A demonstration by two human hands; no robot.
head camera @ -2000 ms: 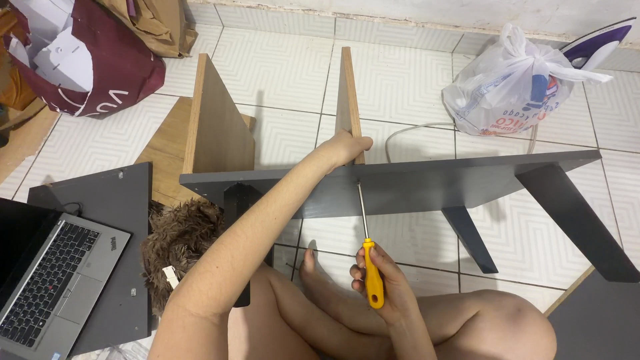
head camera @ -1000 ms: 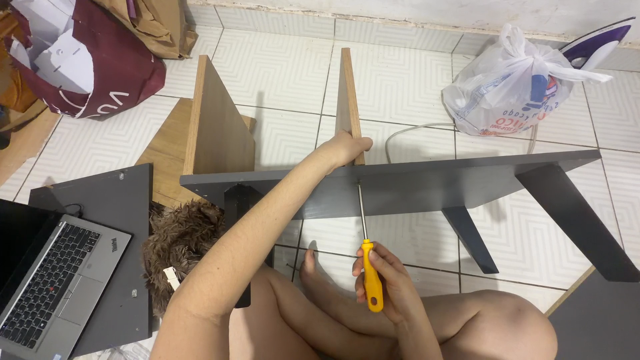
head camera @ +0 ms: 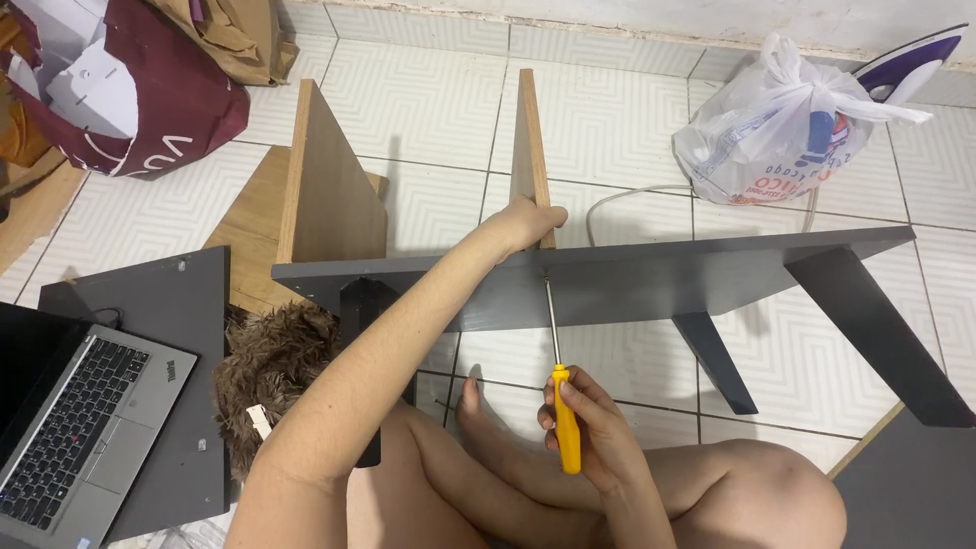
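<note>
A grey board (head camera: 610, 282) stands on edge across the middle, with dark angled legs (head camera: 877, 335) on its near face. Two wood-coloured panels, one at the left (head camera: 328, 183) and one near the middle (head camera: 534, 152), extend from its far side. My left hand (head camera: 530, 225) reaches over the board and grips the middle panel close to where it meets the board. In my right hand (head camera: 591, 423) is a screwdriver with a yellow handle (head camera: 566, 427); its tip touches the near face of the board below my left hand. The screw head is too small to make out.
An open laptop (head camera: 91, 435) rests on another grey panel (head camera: 206, 366) at the left, beside a brown shaggy item (head camera: 274, 358). Behind stand a maroon bag (head camera: 183, 84) and a brown paper bag (head camera: 244, 38). A tied plastic bag (head camera: 762, 137) and an iron (head camera: 911, 65) are at the back right.
</note>
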